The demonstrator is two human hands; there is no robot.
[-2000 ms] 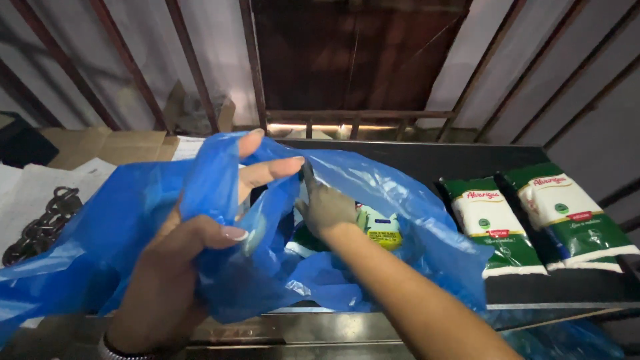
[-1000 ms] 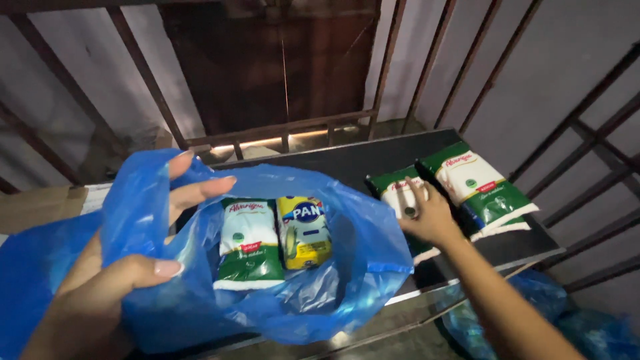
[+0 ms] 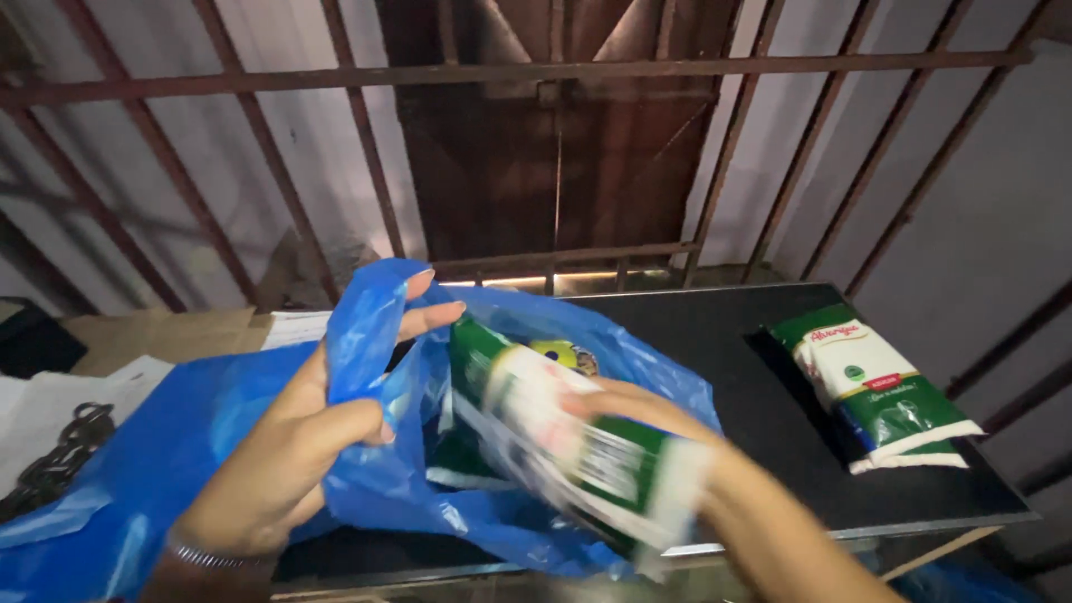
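With my left hand [image 3: 310,444] I hold up the rim and handle of a blue plastic bag [image 3: 670,377], its mouth facing me. My right hand [image 3: 645,410] grips a green and white packet of sugar [image 3: 553,419], tilted and blurred by motion, at the mouth of the bag. Inside the bag show part of a yellow and blue packet [image 3: 565,353] and a green and white packet [image 3: 469,456], both partly hidden behind the held one. To the right, more sugar packets [image 3: 871,377] lie stacked on the black table [image 3: 754,469].
A dark metal chain [image 3: 67,452] lies on papers at the left, beside more blue plastic [image 3: 201,419]. Brown cardboard [image 3: 159,335] and a black object [image 3: 38,335] are behind it. Metal bars [image 3: 502,74] stand beyond the table, with blue plastic [image 3: 955,578] below its right edge.
My right hand has brought a sugar packet from the right side of the table to the bag's mouth. My left hand still holds the bag. The view has shifted.
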